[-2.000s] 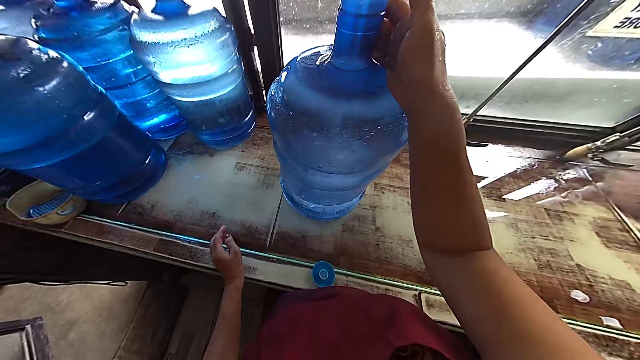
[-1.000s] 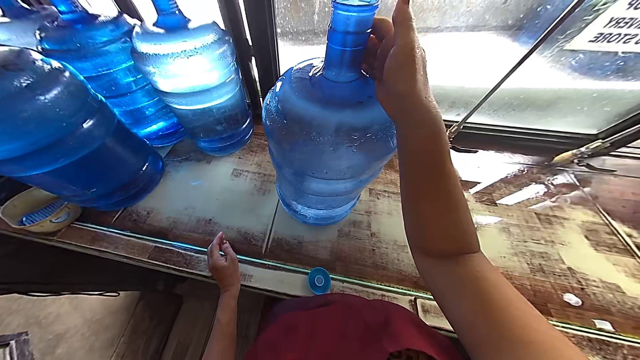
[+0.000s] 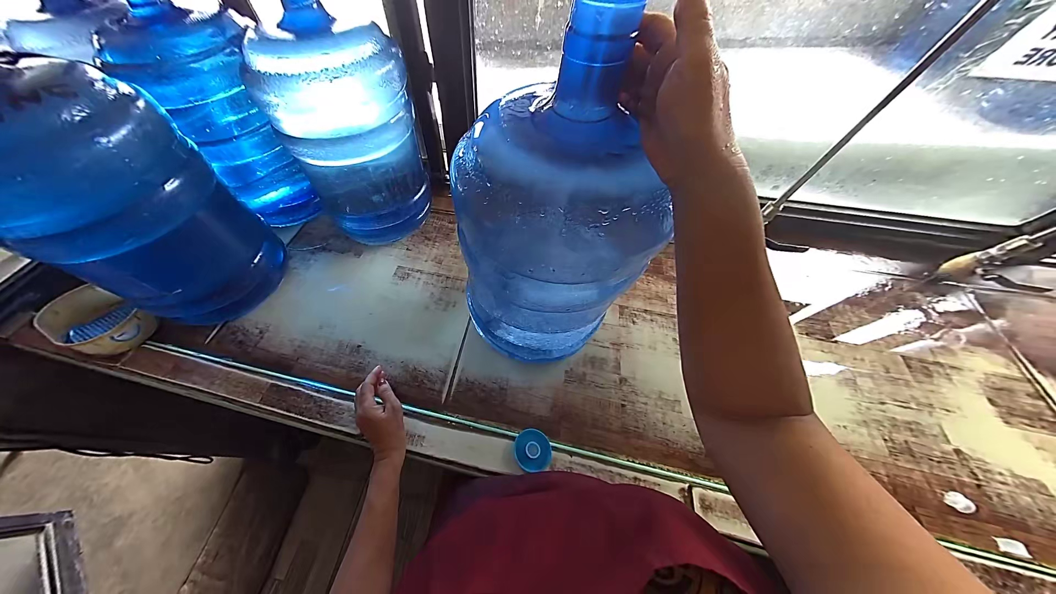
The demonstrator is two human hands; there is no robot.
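A large blue plastic water jug stands upright on the tiled counter in front of me. My right hand is raised beside its neck, fingers curled against the neck's right side; the jug's top is cut off by the frame. Near the counter's front edge is my left hand, its fingers loosely bent; whether it holds anything small cannot be told. A round blue cap lies on the front edge, right of my left hand and close to my red shirt.
Several blue jugs holding water stand at the left. A beige basin with a blue brush sits at the front left corner. A wet window is behind. Small white scraps lie at the right.
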